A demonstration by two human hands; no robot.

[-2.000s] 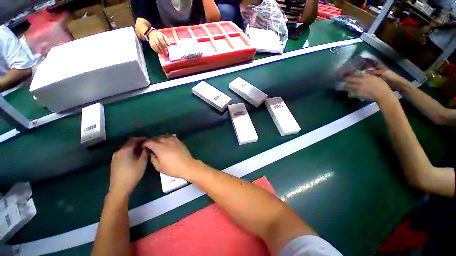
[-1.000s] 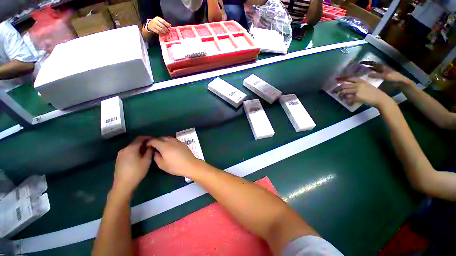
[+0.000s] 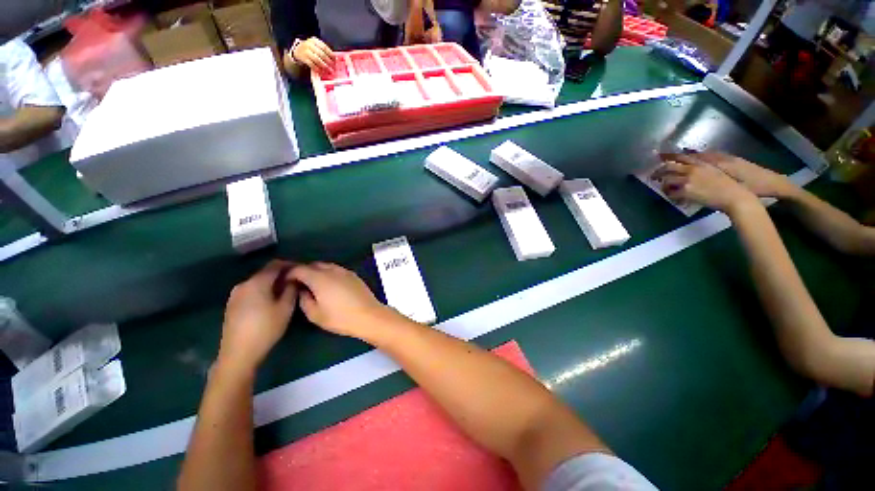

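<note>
My left hand [image 3: 259, 305] and my right hand [image 3: 331, 295] are together over the belt, fingertips touching. Whether anything is between the fingertips cannot be seen. A white retail box [image 3: 404, 280] with a barcode lies on the green belt just right of my right hand. Another white box [image 3: 251, 215] lies beyond my left hand. Several more lie in a group farther right, one of them here [image 3: 523, 223]. White boxes [image 3: 67, 388], some with open flaps, lie at the left edge.
A pink-red mat [image 3: 403, 446] lies under my right forearm. Across the belt [image 3: 317, 216] are a large white foam box [image 3: 187, 125] and a red compartment tray [image 3: 413, 88] near a person. Another person's hands [image 3: 705, 182] work over a flat item at right.
The boxes on the belt have moved right, and the one under my right hand now lies clear of it. More boxes show at the left edge. My hands have stayed nearly in place.
</note>
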